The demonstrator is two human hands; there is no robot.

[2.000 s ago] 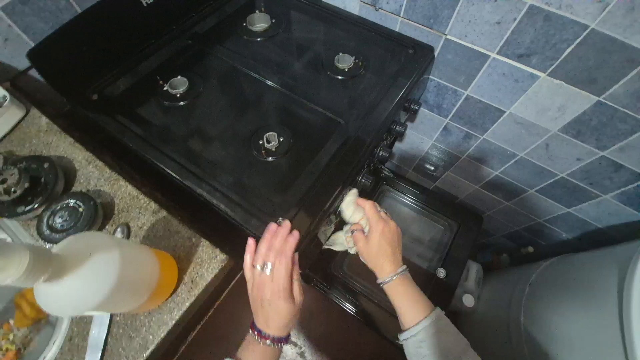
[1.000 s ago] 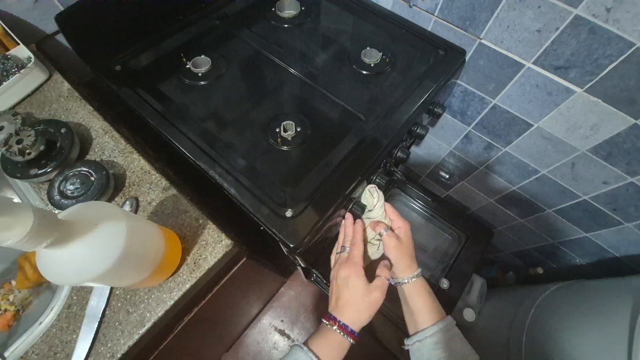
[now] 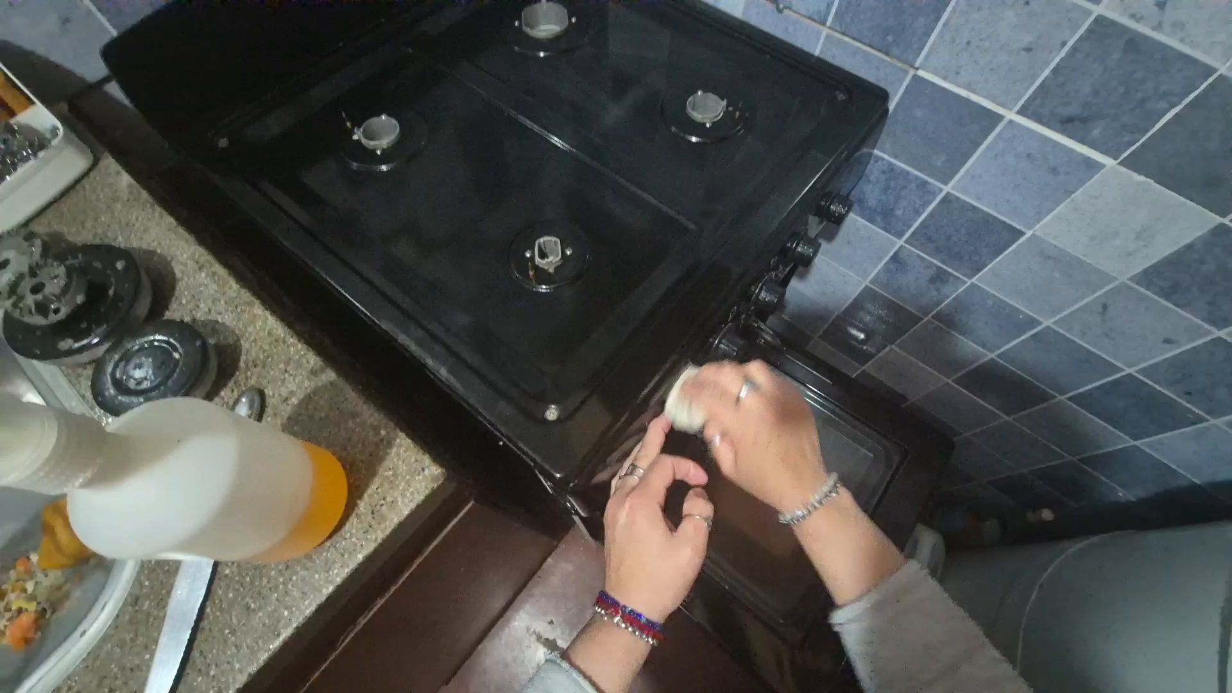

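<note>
My right hand is closed around a pale cloth against the front panel of a black gas stove, just below its control knobs. Beside it, my left hand has its fingers curled apart, a fingertip touching or very near the cloth; nothing shows in its grip. The stovetop has bare burner bases and no grates on it. Below both hands, the dark glass oven door stands lowered.
On the speckled counter at left are a spray bottle with orange liquid, burner parts, a knife, a spoon and a tray of food scraps. A grey rounded container stands at lower right, near the tiled wall.
The cloth was spread between both hands a second ago; now it is bunched under my right hand. My left hand has come off most of it, its fingers now curled.
</note>
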